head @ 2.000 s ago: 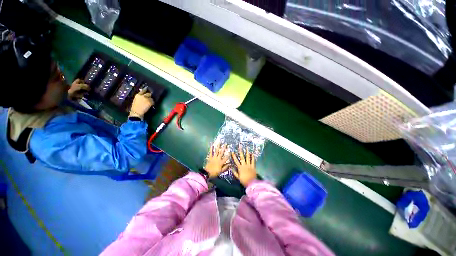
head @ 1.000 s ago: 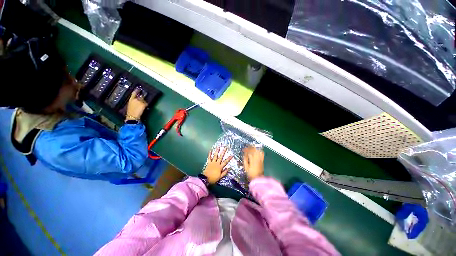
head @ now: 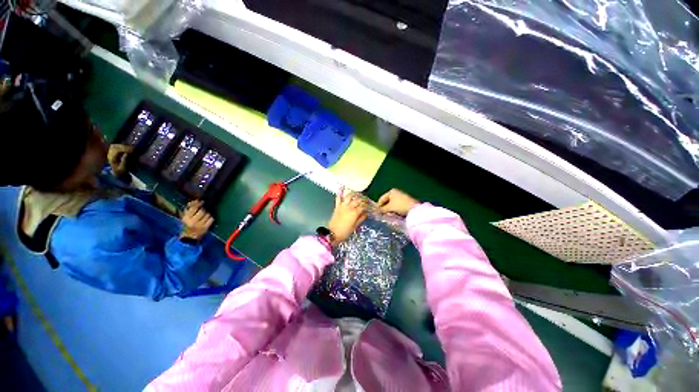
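Observation:
A clear, silvery small-parts bag point(head: 360, 264) lies on the green bench in front of me, its contents glittering and crinkled. My left hand point(head: 349, 214) pinches the bag's far edge at its left side. My right hand point(head: 396, 203) has its fingers closed at the same far edge, a little to the right. The hands are close together near the white bench edging. The exact grip of the fingertips is too small to tell.
A red air blow gun point(head: 268, 203) lies left of the bag. Blue parts bins point(head: 324, 139) stand on a yellow-green mat beyond the edging. A neighbour in blue sits left at a black compartment tray point(head: 178, 153). A perforated board point(head: 579, 232) and plastic sheeting point(head: 567, 99) are at right.
My hands have moved from lying flat on the bag to its far edge. The bag sits nearer to me. My right sleeve now covers the place of the near blue bin. The neighbour's hand has left the tray.

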